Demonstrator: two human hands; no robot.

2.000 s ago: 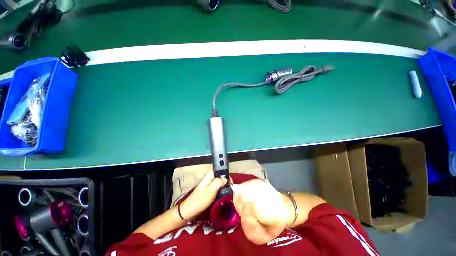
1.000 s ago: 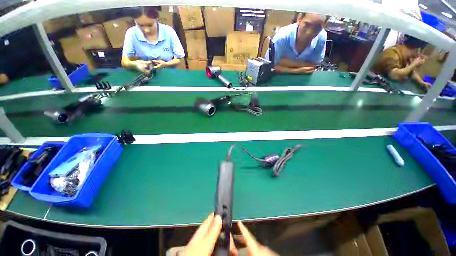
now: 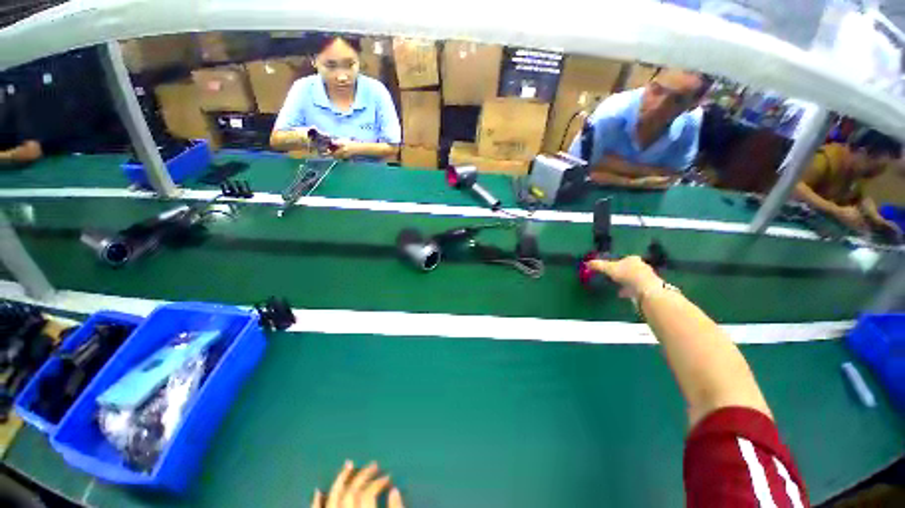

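A hair dryer (image 3: pixel 601 236) with a dark handle and a pink ring is on the green conveyor, right of centre, its handle pointing away from me. My right hand (image 3: pixel 629 273) is stretched out to it, with the fingers on the head at the pink ring; the fingertips are partly blurred. My left hand (image 3: pixel 359 488) is low over the green table, empty, its fingers apart, and cut off by the bottom edge.
More hair dryers lie on the conveyor at centre (image 3: pixel 425 250) and left (image 3: pixel 121 246). Blue bins stand at left (image 3: pixel 233 382) and right (image 3: pixel 886 342). Black parts (image 3: pixel 276 315) and a pale stick (image 3: pixel 858 385) lie nearby. Metal posts (image 3: pixel 134 119) rise beyond. People sit across the line.
The dryer and its cord have left the near table. My right hand has reached forward and right to the conveyor with the dryer. My left hand has let go and moved left. The view has shifted.
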